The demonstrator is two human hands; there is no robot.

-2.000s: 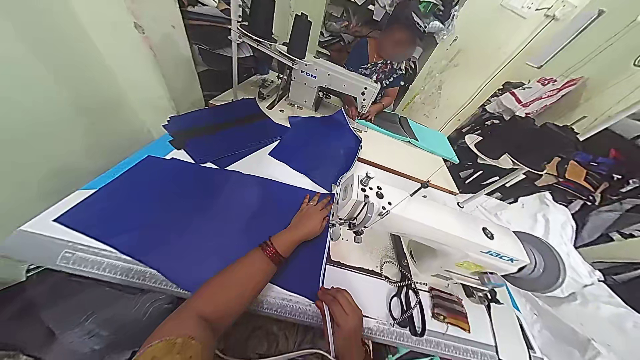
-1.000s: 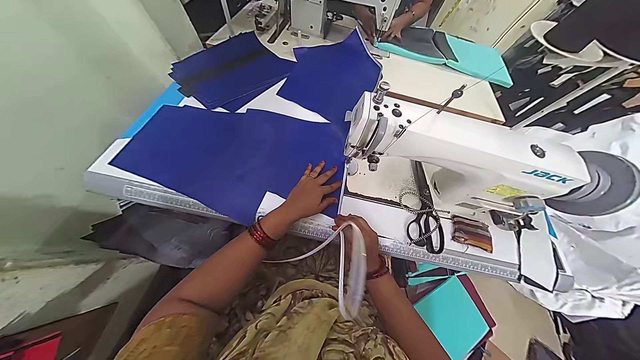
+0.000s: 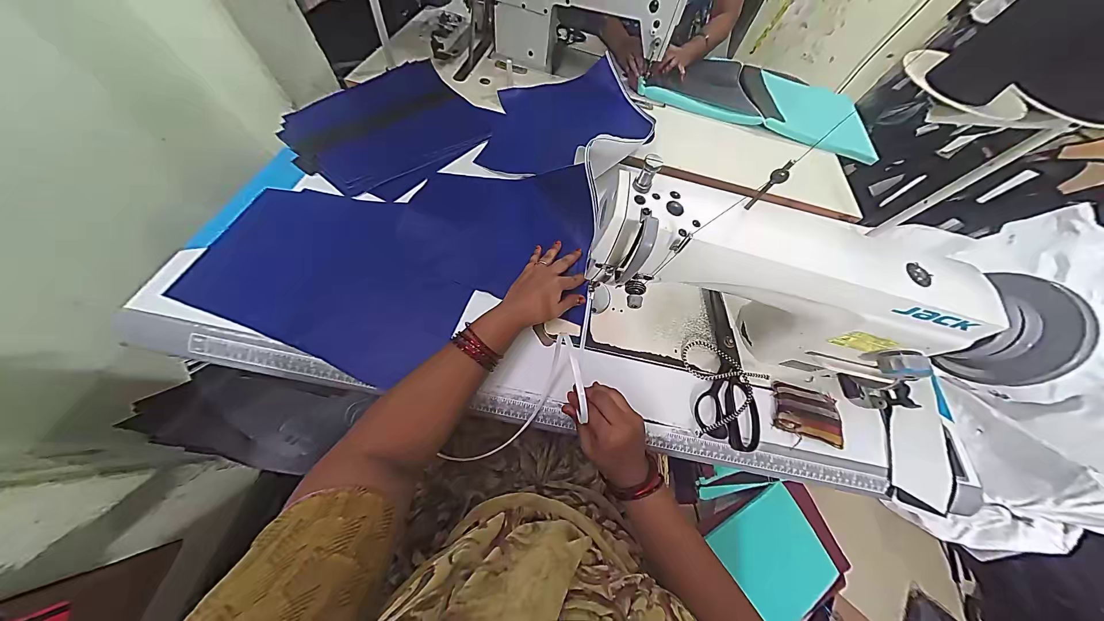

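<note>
A dark blue sheet (image 3: 328, 267) lies across the sewing table, its right edge at the needle area of a white sewing machine (image 3: 776, 250). My left hand (image 3: 543, 289) rests on it with fingers spread, just left of the presser foot. Below the needle, my right hand (image 3: 608, 427) pinches a narrow white strip (image 3: 580, 384) that runs up to the presser foot; part of the strip loops down toward my lap. White edging (image 3: 592, 177) borders the sheet's upper right edge. Black-handled scissors (image 3: 727, 405) lie right of my right hand, with a beaded cord (image 3: 703, 349) over them.
A measuring tape (image 3: 276, 351) lines the table's front edge. Stacked blue pieces (image 3: 379, 129) lie at the back left. Thread bundles (image 3: 807, 414) sit right of the scissors. Behind, another person's hands (image 3: 673, 60) work on turquoise and dark pieces (image 3: 811, 112) at a second machine.
The blue sheet has shifted and folded or bunched toward the machine, with more white edging showing behind the head. My right hand has moved down from the sheet's corner, drawing the strip straighter.
</note>
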